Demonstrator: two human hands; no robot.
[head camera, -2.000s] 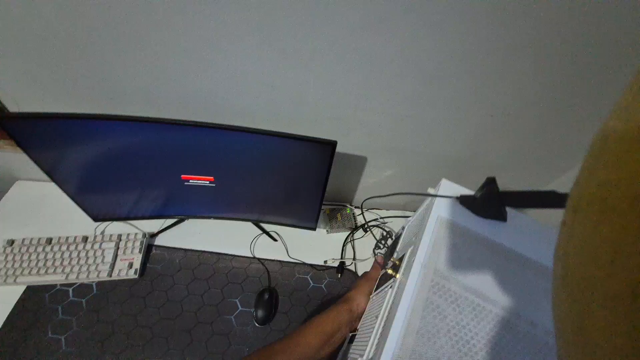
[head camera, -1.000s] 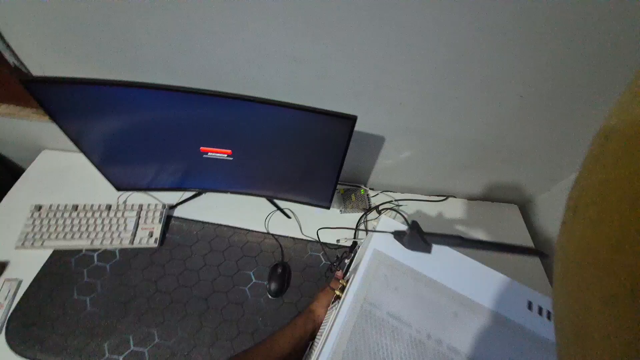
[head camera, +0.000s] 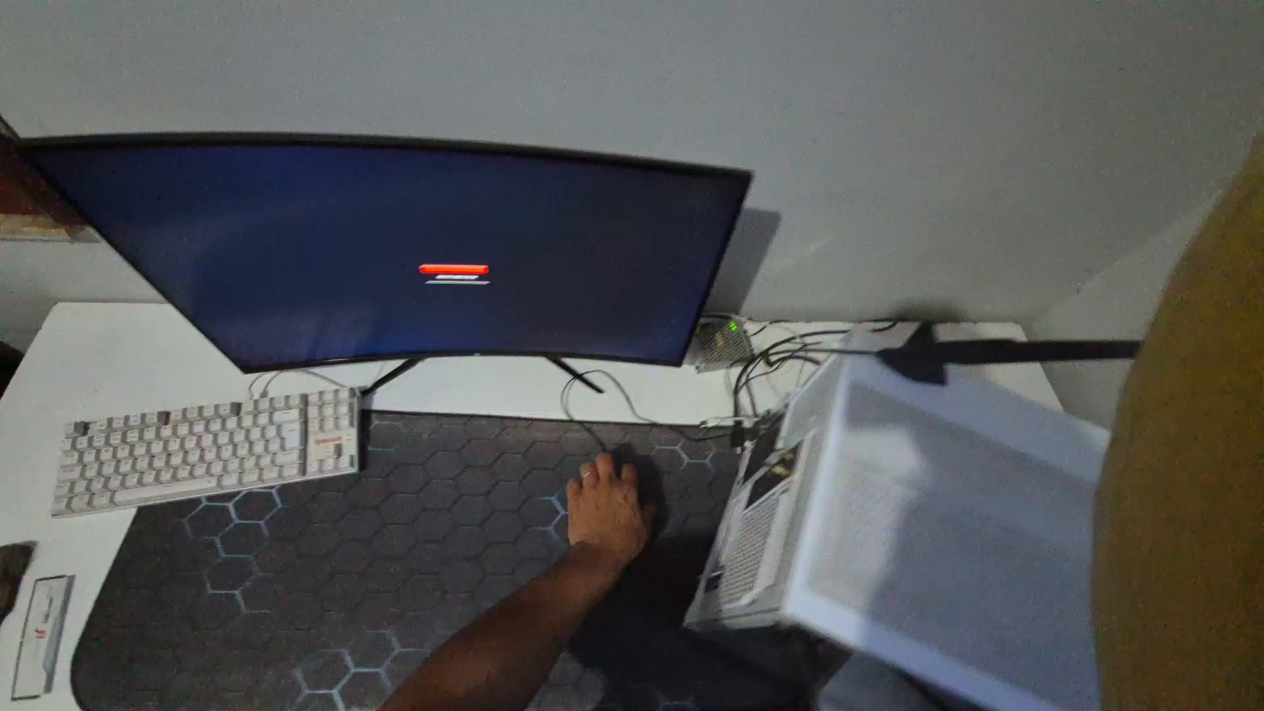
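My left hand (head camera: 607, 509) lies palm down on the dark hexagon-patterned desk mat (head camera: 444, 553), over a black computer mouse that it hides almost entirely. The mouse cable (head camera: 583, 427) runs up from the fingertips. Behind the hand stands a curved monitor (head camera: 553, 247) with a dark blue screen and a small red and white graphic. A white computer case (head camera: 928, 533) sits right of the hand, its rear panel with ports and cables (head camera: 765, 370) facing left. My right hand is out of view.
A white keyboard (head camera: 212, 449) lies left, with a small flat labelled item (head camera: 41, 637) below it. A metal power supply unit (head camera: 721, 344) with a green light stands behind the cables. A black stand-like object (head camera: 918, 357) is on the case; a blurred mustard shape (head camera: 1175, 474) blocks the right edge.
My left hand has moved left from the rear of the computer case, onto the mouse, which lay uncovered on the mat before.
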